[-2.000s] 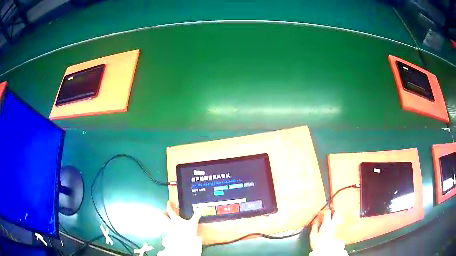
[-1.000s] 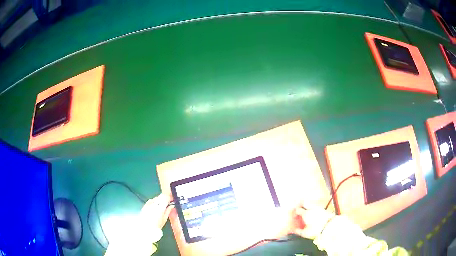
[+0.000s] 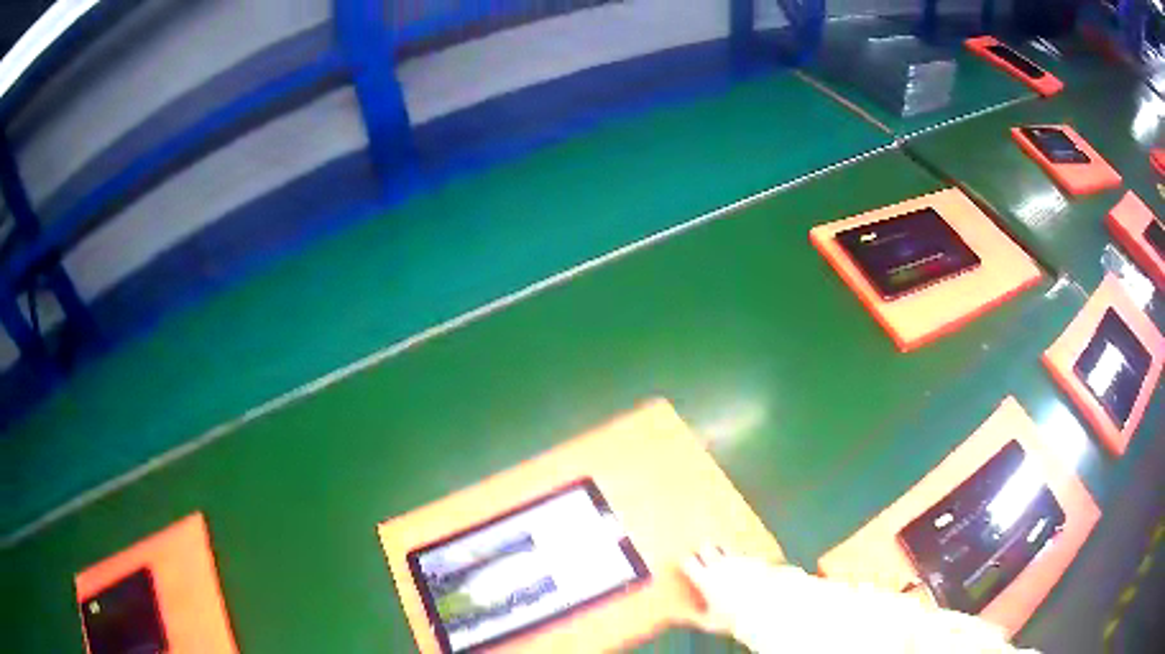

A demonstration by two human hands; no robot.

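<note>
A tablet (image 3: 530, 575) with a dark frame lies on a large orange foam pad (image 3: 684, 479) at the lower centre. Its lit screen shows a bright picture with blue and green parts, washed out by glare. No cable shows at its visible edges. My right hand (image 3: 735, 590) is at the right part of this pad, fingertips on or just over it, right of the tablet. The hand is overexposed, so its grip is unclear. My left hand is out of the picture.
Another tablet (image 3: 977, 526) on its pad lies right of my right forearm. A pad with a tablet (image 3: 907, 252) is farther up the bench (image 3: 537, 371), one is cut off at lower left (image 3: 124, 620), and several more stand at right. A blue frame (image 3: 377, 102) stands behind.
The view has swung up and right. The centre pad appears nearer the bench's far side. The screen shows a picture instead of a menu. My left hand and the monitor have left view.
</note>
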